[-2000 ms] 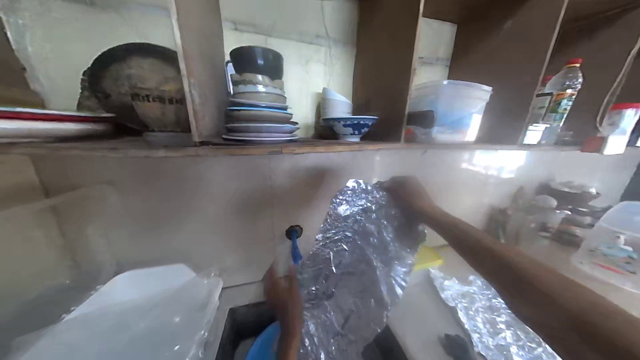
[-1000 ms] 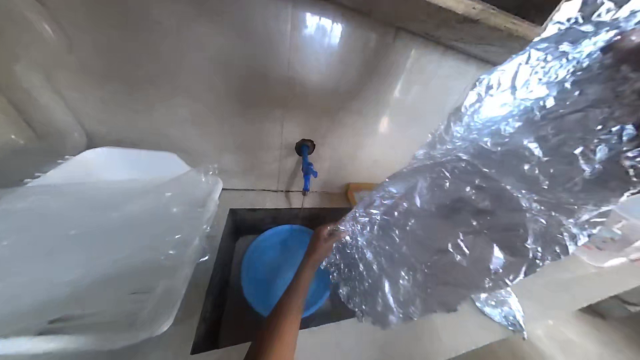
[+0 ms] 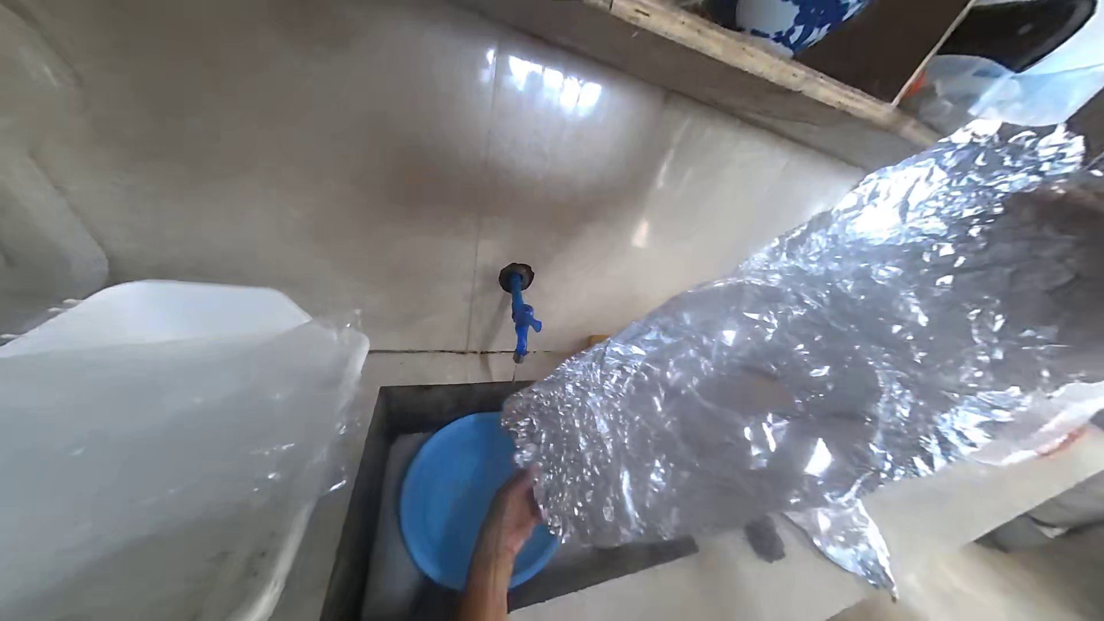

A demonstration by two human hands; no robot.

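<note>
A large crinkled sheet of aluminium foil (image 3: 759, 379) stretches from the sink up to the right edge of the view. My left hand (image 3: 516, 509) grips its lower left edge above a blue plastic basin (image 3: 448, 492). My right hand (image 3: 1056, 250) is at the upper right end of the foil, mostly hidden and partly cut off by the frame, so its fingers cannot be made out. The basin sits in a dark-rimmed sink (image 3: 354, 509). On the wall above is a blue plastic tap (image 3: 524, 319), with a thin trickle under its spout.
At left stands a white plastic tub (image 3: 198, 310) covered by a translucent plastic sheet (image 3: 155, 466). A wooden shelf (image 3: 759, 65) with a blue-and-white bowl (image 3: 798, 19) juts out at the upper right. A smaller piece of foil (image 3: 845, 539) lies on the counter.
The foil stood upright in front of the wall two seconds ago and now stretches diagonally to the right. The view has tilted down to the sink.
</note>
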